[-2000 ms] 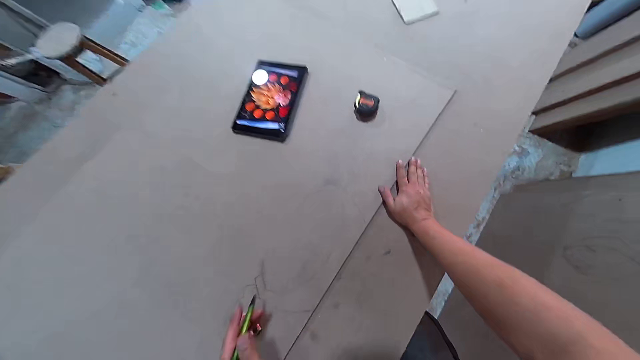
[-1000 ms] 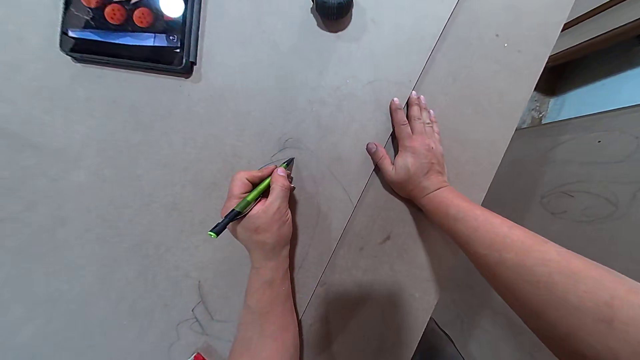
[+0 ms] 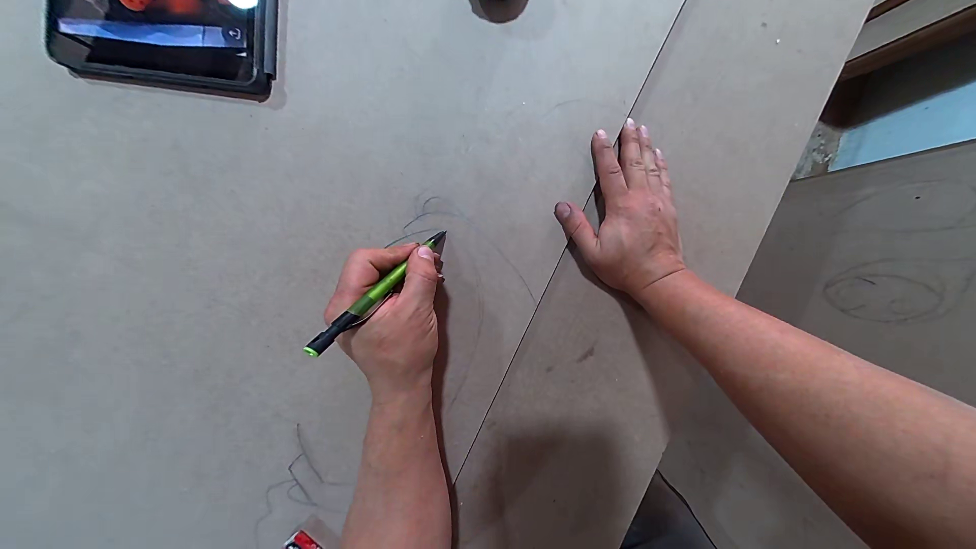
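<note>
My left hand (image 3: 393,313) grips a green and black mechanical pencil (image 3: 374,296), its tip at or close to the surface of a grey-brown board (image 3: 191,305). Thin curved pencil lines (image 3: 431,213) lie around the tip, and more sketched lines (image 3: 297,480) show lower left. My right hand (image 3: 637,213) rests flat, fingers spread and holding nothing, across the straight edge where this board meets the surface beside it (image 3: 610,366). The thumb and index finger reach over onto the board.
A tablet or phone in a dark case (image 3: 164,46) lies at the upper left. A dark round object (image 3: 499,8) is cut off at the top. A small red and white item (image 3: 303,540) sits at the bottom. At right, another panel (image 3: 862,305) bears a pencilled oval.
My left hand with the pencil has moved up the board from near its lower edge. My right hand stays on the seam. The view has moved much closer.
</note>
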